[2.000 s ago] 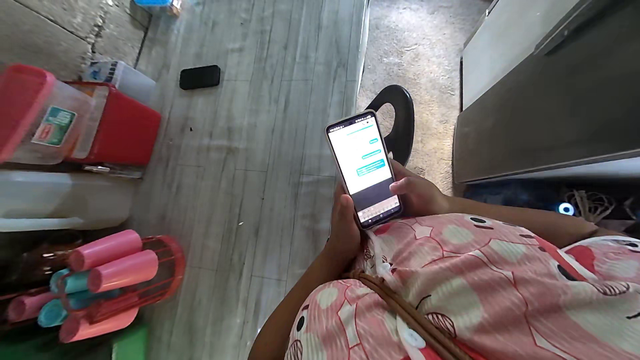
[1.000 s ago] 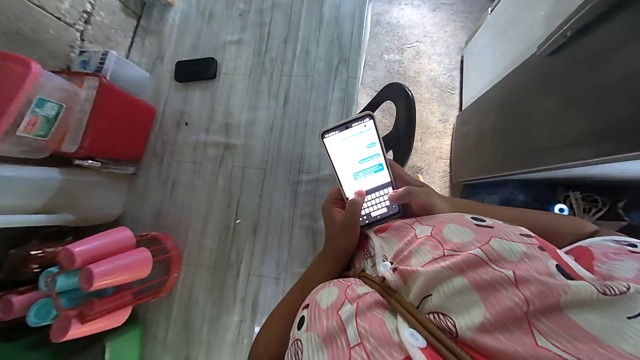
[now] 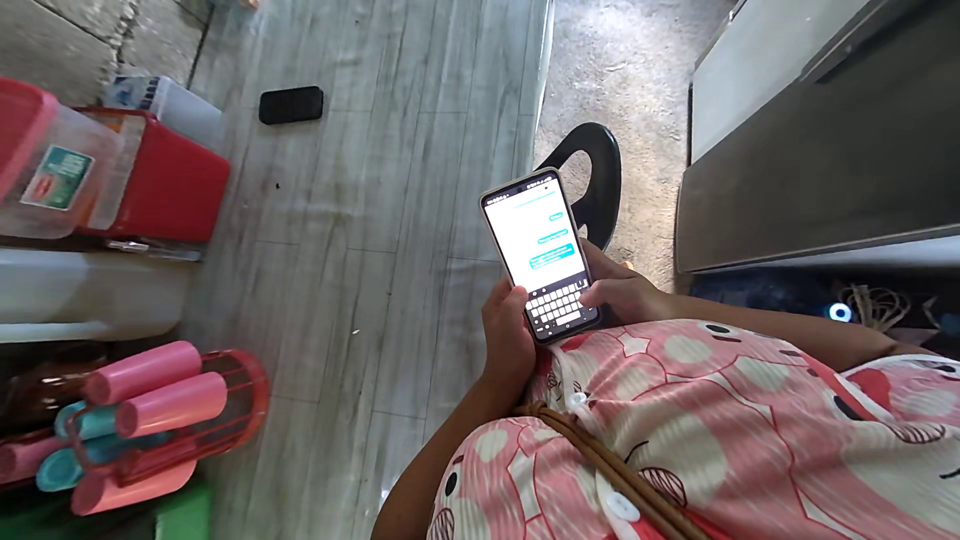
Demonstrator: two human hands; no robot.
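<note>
A lit smartphone (image 3: pixel 541 255) in a case is held upright between both hands, its screen showing message bubbles and an on-screen keyboard. My left hand (image 3: pixel 508 330) grips the lower left edge, with the thumb at the keyboard's left side. My right hand (image 3: pixel 626 291) holds the lower right edge, its thumb over the right part of the keyboard. Fingers behind the phone are hidden. Beyond the phone is a black, curved plastic piece with an opening (image 3: pixel 600 180).
A black rectangular object (image 3: pixel 291 105) lies on the wood-look floor (image 3: pixel 322 300). At left are a red container (image 3: pixel 184 180), a clear box with a pink lid (image 3: pixel 64 172), and a red rack (image 3: pixel 259 390) of pink and teal tumblers (image 3: pixel 172 405). A dark grey panel (image 3: pixel 810 157) stands at right.
The on-screen keyboard has grown fully visible since the first frame. My left thumb has come round onto the front of the phone. Both hands keep hold of it.
</note>
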